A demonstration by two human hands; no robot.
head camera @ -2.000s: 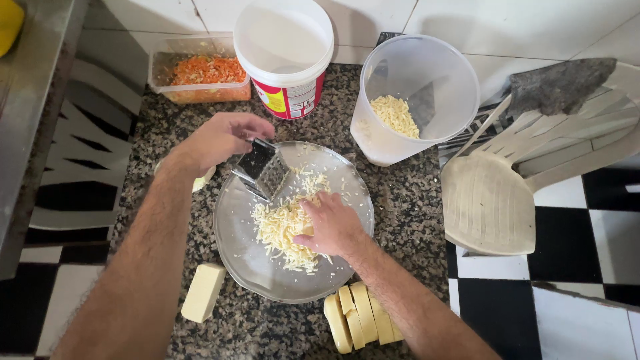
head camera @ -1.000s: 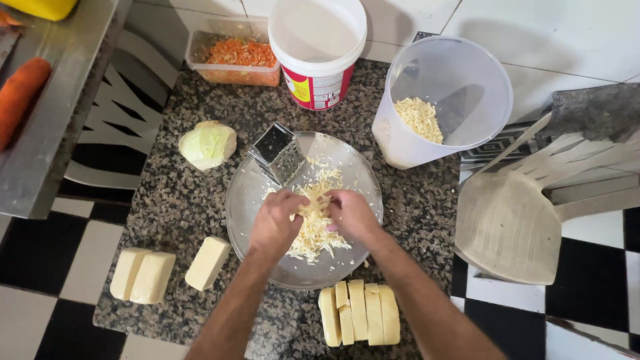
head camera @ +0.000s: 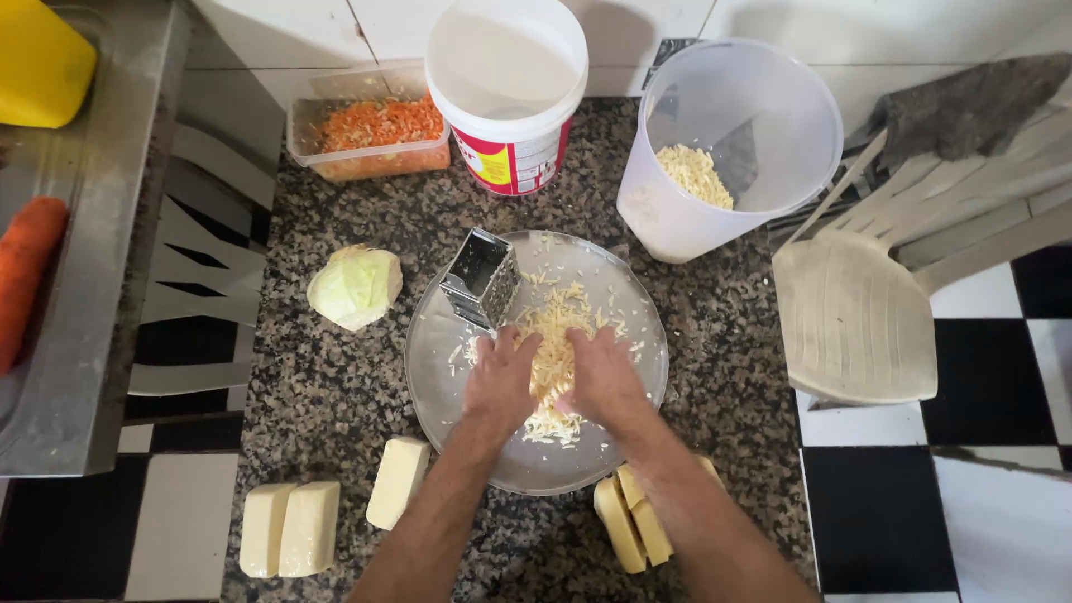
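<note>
Both my left hand and my right hand rest against a heap of grated cheese, one at each side, fingers partly spread. How much cheese either hand grips cannot be told. The heap lies on a round metal tray. A metal box grater stands at the tray's upper left, just beyond my left hand. Blocks of cheese lie to the left of my left forearm, a pair farther left. Thick cheese slices are partly hidden under my right forearm.
Behind the tray on the granite counter stand a plastic container of grated carrot, a white bucket and a clear tall tub with grated cheese. A cut cabbage sits left. Plastic chairs flank the counter; a metal sink edge is far left.
My left hand was at the grater two seconds ago and is now on the grated cheese beside my right hand. The grater stands released at the tray's upper left.
</note>
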